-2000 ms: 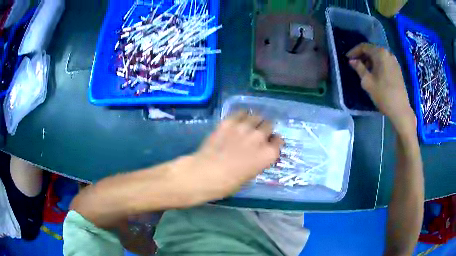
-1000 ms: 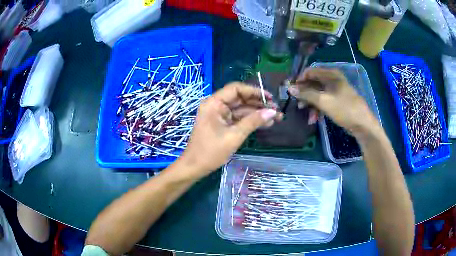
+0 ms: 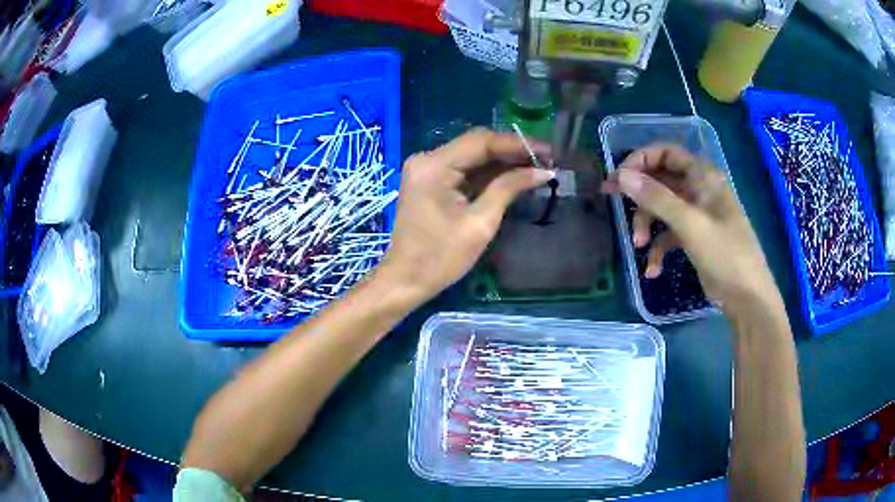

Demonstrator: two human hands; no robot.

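Observation:
My left hand (image 3: 456,201) holds a thin white rod (image 3: 527,144) between thumb and fingertips at the fixture (image 3: 563,183) of the hand press (image 3: 585,49). A black piece (image 3: 550,203) shows at the fixture, just below the rod's lower end; whether they touch is unclear. The press ram is above it. My right hand (image 3: 677,201) is just right of the fixture, over the left part of the black-parts box (image 3: 728,186), thumb and index finger near each other; whether it holds anything cannot be told. The clear rod box (image 3: 420,412) lies nearest me, with rods roughly parallel.
A large blue tray (image 3: 196,284) of jumbled rods stands left of the press. A small blue tray (image 3: 816,319) of rods is far right. A yellow cylinder (image 3: 731,61) stands behind the black-parts box. Lidded clear boxes (image 3: 75,162) lie at the left. A red tray edge (image 3: 388,12) shows at the back.
Both hands came up from the rod box and black-parts box to the press. Since one second ago, my left hand moved the rod up to the fixture, and my right hand moved right, away from it.

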